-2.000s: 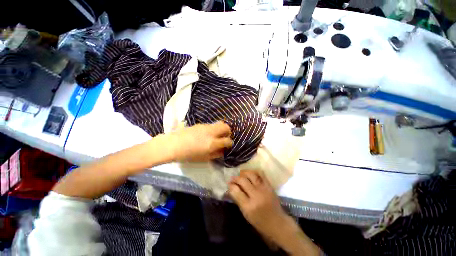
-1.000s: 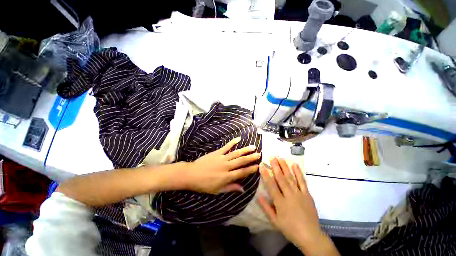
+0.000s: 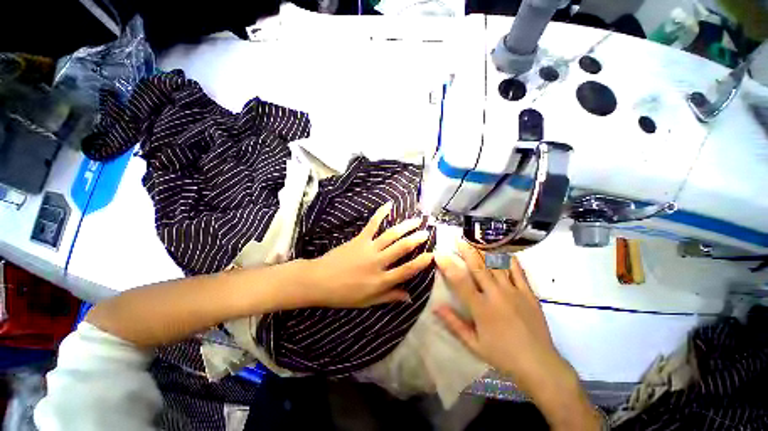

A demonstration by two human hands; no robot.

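A dark striped garment piece (image 3: 354, 337) lies on the white table with its right edge at the needle area of the sewing machine (image 3: 497, 181). Cream fabric (image 3: 438, 353) shows beside and under it at the right, and a cream strip (image 3: 290, 202) crosses it at the left. My left hand (image 3: 362, 265) lies flat on the striped fabric, fingers spread towards the needle. My right hand (image 3: 501, 311) lies on the cream fabric, fingertips just in front of the needle area. The needle tip and presser foot are too small to make out.
An orange and yellow item (image 3: 629, 261) lies on the table right of the machine head. Another striped bundle (image 3: 707, 370) is at the lower right corner. A clear plastic bag (image 3: 105, 67) and a dark grey object (image 3: 29, 156) are at the left. A red item is at lower left.
Both hands have come from the front table edge up to the needle area and flattened on the fabric. The striped piece has spread towards the front edge. Over the last second the hands moved only slightly.
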